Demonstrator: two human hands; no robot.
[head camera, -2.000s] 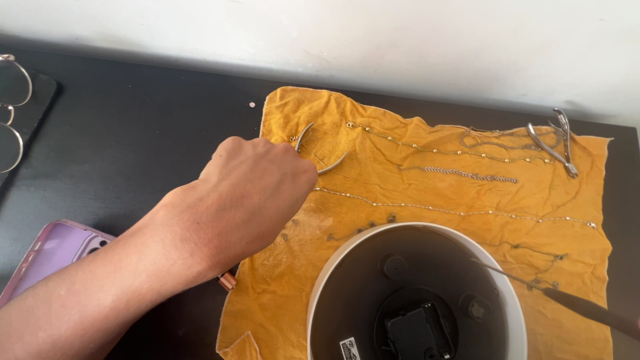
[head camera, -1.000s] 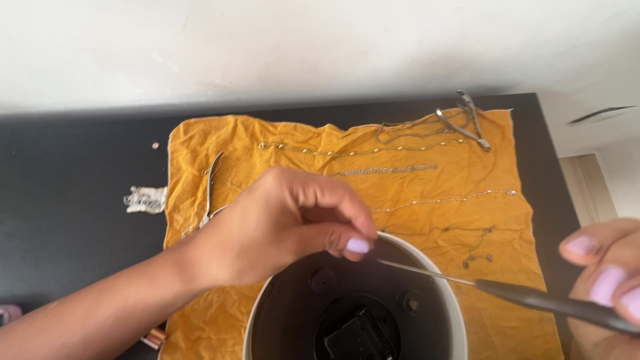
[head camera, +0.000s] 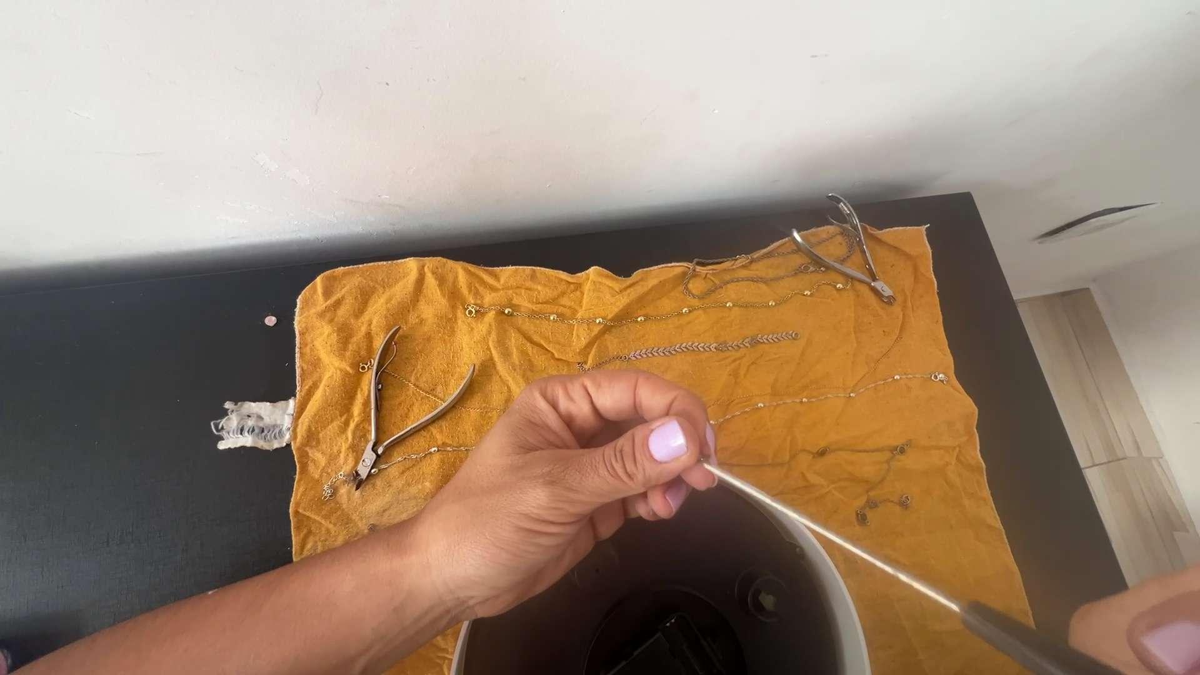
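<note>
My left hand (head camera: 600, 469) is pinched, thumb against fingers, at the metal tip of a slim dark-handled screwdriver-like tool (head camera: 844, 542); whether something tiny is in the pinch cannot be seen. At the lower right edge, my right hand (head camera: 1139, 623), partly out of view, holds the tool's dark handle. Below my left hand is a round, white-rimmed container (head camera: 848, 600) with a dark inside and a black part in it. Cuticle nippers (head camera: 375, 422) lie on the yellow cloth (head camera: 525, 281) left of my left hand.
Other nippers (head camera: 867, 267) lie at the cloth's upper right. Several fine chains, including a beaded chain (head camera: 647, 319) and a leaf-pattern chain (head camera: 712, 345), are spread over it. A frayed white fabric piece (head camera: 253, 425) and a small pink bit (head camera: 271, 320) lie on the black table (head camera: 141, 422).
My left hand has moved from the nippers at the cloth's left to the tool's tip above the container. My right hand has come into view. The view has shifted.
</note>
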